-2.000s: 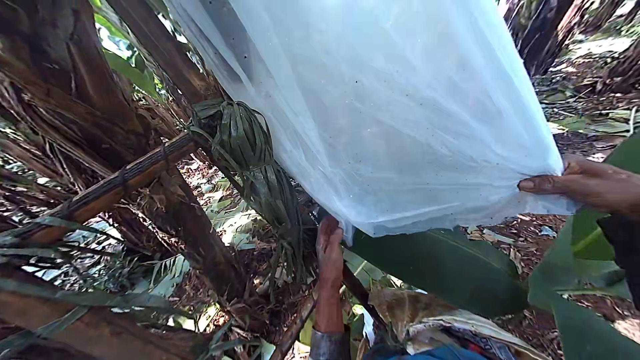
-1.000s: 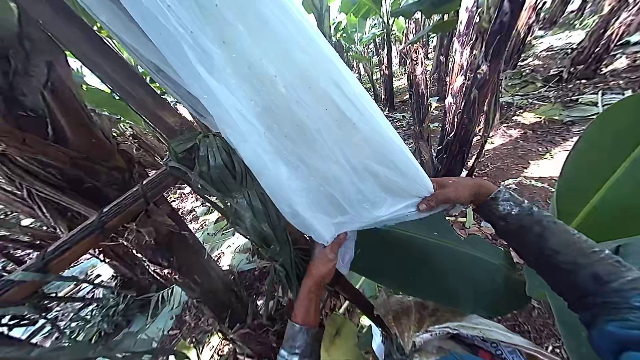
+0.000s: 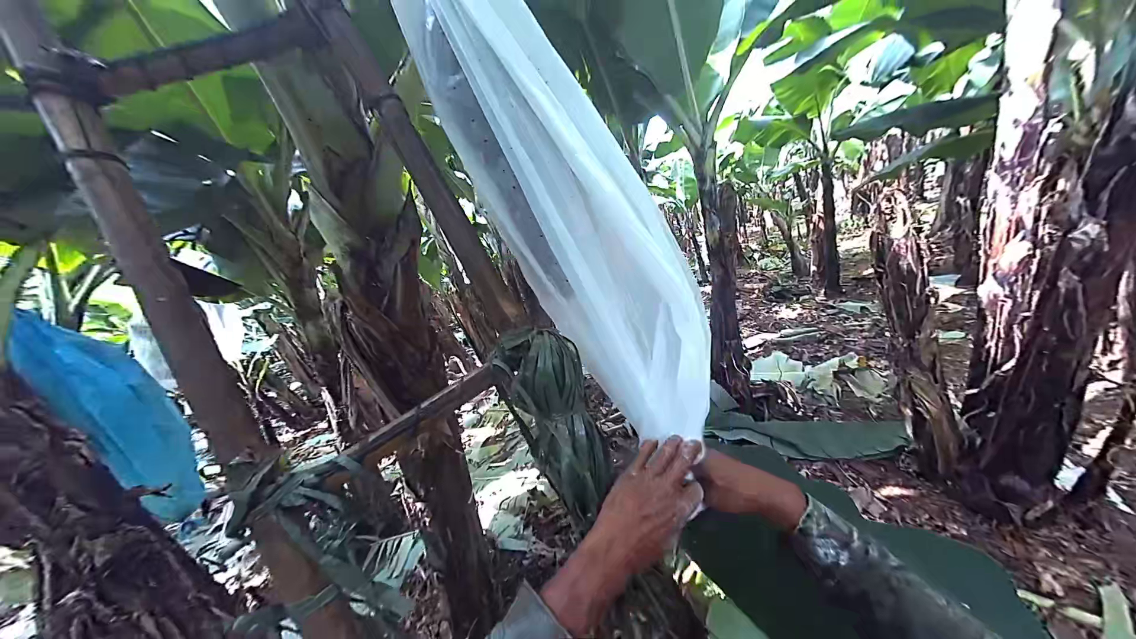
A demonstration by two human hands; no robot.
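A long white translucent plastic bag (image 3: 586,231) hangs down from the top of the view, narrowing toward its lower end. My left hand (image 3: 652,497) is closed around the gathered lower end. Right beside it, my right hand (image 3: 732,484) grips the same bunched end, its fingers partly hidden behind the left. Just left of the bag, a bundle of green leaf strips (image 3: 555,399) is tied on a wooden pole.
Lashed wooden poles (image 3: 169,257) stand at the left, with a blue plastic bag (image 3: 106,408) beyond them. Banana trunks (image 3: 1047,293) rise at the right. A large green leaf (image 3: 887,541) lies below my right forearm, and dry leaf litter covers the ground.
My hands were apart on the spread lower edge of the bag; now they are together and the end is gathered into a narrow bunch. The view has tilted up.
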